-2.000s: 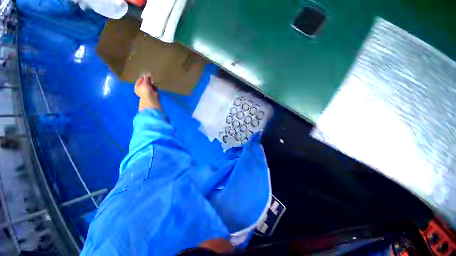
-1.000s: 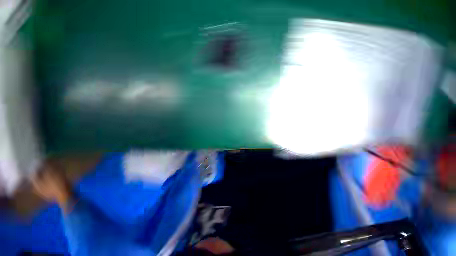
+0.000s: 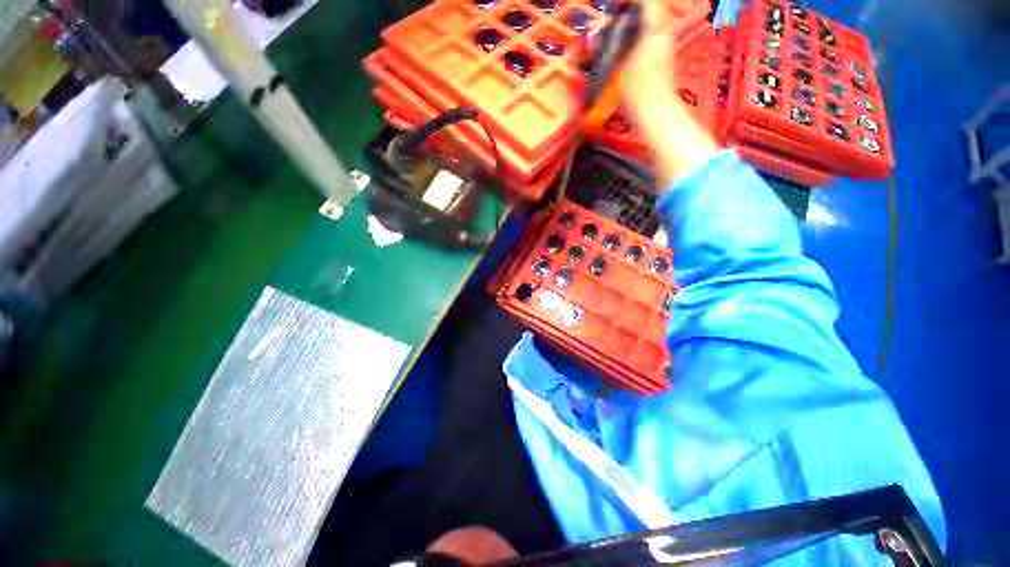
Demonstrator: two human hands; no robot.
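Observation:
My right hand [image 3: 653,83], blurred, reaches over the stacked orange-red trays [image 3: 532,131] at the top. Its fingers are around a dark and orange thing [image 3: 604,105], which looks like the handheld tool; its working end cannot be made out. The trays have square pockets, some holding round black lens-like parts [image 3: 518,62]. Another tray stack [image 3: 620,321] with similar parts lies below, beside my blue sleeve. A third full-looking stack [image 3: 814,94] is at the upper right. My left hand is out of view.
A silvery bubble-wrap mat [image 3: 282,426] lies on the green bench [image 3: 382,277]. A black box [image 3: 426,183] with a white label and thick cable stands near the bench edge. A metal upright [image 3: 271,105] is bolted behind it. A black frame [image 3: 775,532] crosses the bottom.
The view has swung from the bench's left side to the right-hand trays. The left hand, earlier by brown cardboard, has left the picture. My right hand and sleeve are now visible.

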